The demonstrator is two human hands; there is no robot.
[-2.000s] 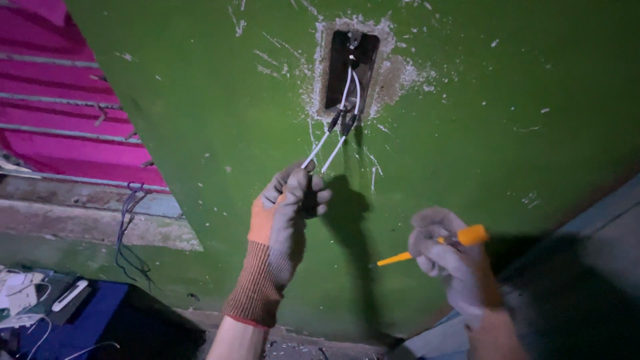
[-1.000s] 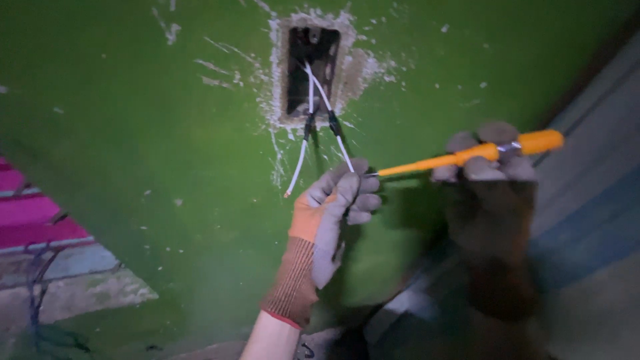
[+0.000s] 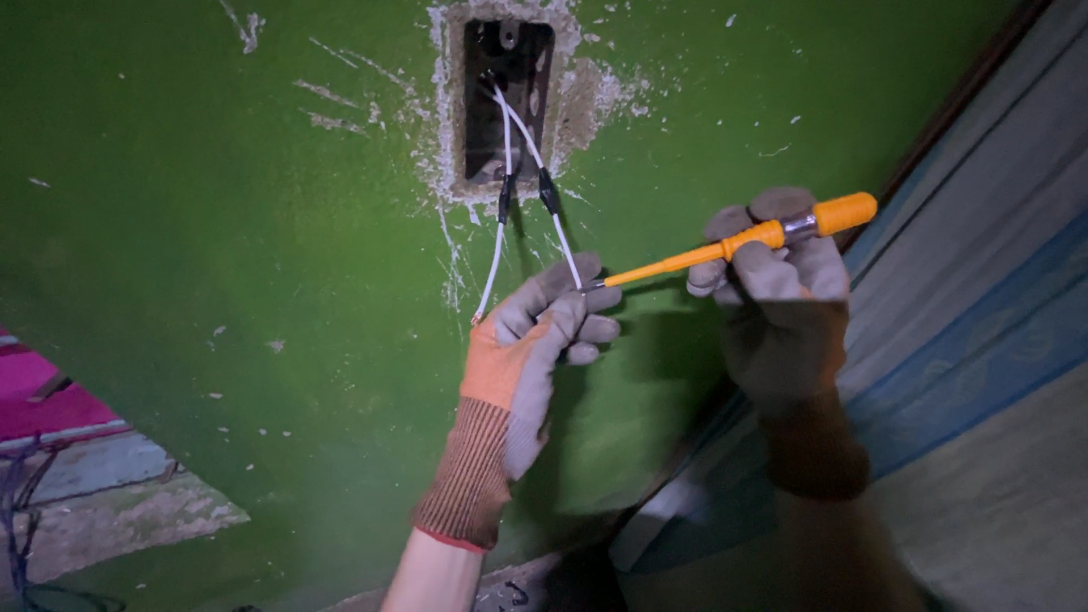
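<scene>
Two white electrical wires (image 3: 529, 140), each with a wrap of black tape (image 3: 547, 192), hang out of a recessed metal wall box (image 3: 510, 102). My gloved left hand (image 3: 544, 331) grips the lower end of the right wire between thumb and finger. The other wire's bare copper end (image 3: 477, 320) rests by the base of that thumb. In my gloved right hand (image 3: 773, 263) is an orange voltage tester screwdriver (image 3: 671, 262), pointing left. Its metal tip meets or nearly touches the end of the right wire at my left fingertips.
Chipped plaster surrounds the box in the green wall (image 3: 323, 212). A grey and blue curtain or sheet (image 3: 977, 340) hangs on the right. At the lower left are a ledge (image 3: 127, 518), a pink surface (image 3: 51, 399) and dark cables (image 3: 17, 518).
My right hand has brought the screwdriver up and left to the wire end. The left wire has left my left hand's fingers, which now hold only the right one. The view has shifted.
</scene>
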